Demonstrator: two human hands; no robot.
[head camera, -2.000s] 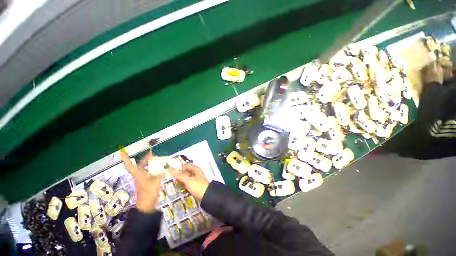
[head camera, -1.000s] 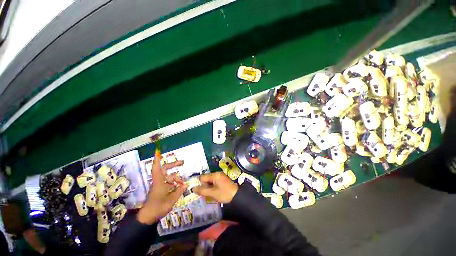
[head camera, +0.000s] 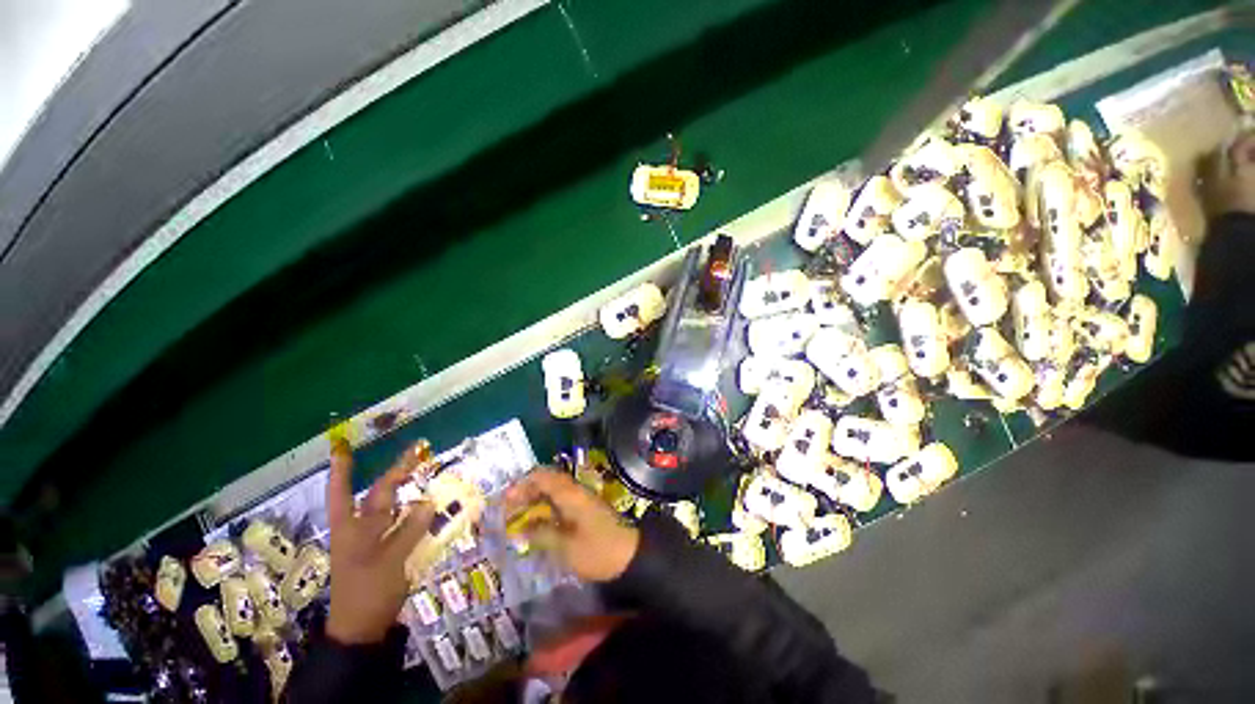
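Note:
My left hand (head camera: 369, 550) is over the left side of the white cell tray (head camera: 507, 443). Its index finger points up with a small yellow piece (head camera: 343, 432) at the tip. Its other fingers are at a cream housing (head camera: 447, 512), seemingly holding it. My right hand (head camera: 578, 530) is just right of the housing, with a small yellow piece, likely a battery cell (head camera: 527, 519), between its fingertips. Both hands are slightly blurred. Several small yellow and pale cells (head camera: 475, 644) lie in the tray's lower pockets. A blurred, pale see-through area below my right hand is unclear.
A black tape dispenser (head camera: 668, 447) stands right of the tray. Cream housings are heaped to the right (head camera: 970, 285) and fewer lie left (head camera: 241, 605). One housing (head camera: 665, 186) lies on the green conveyor (head camera: 454, 261) beyond the pale rail. Another person's arm (head camera: 1218, 316) is at far right.
The view has shifted. My right hand has drawn slightly away from the housing, and a yellow piece now shows in its fingers. My left hand's fingers are more spread.

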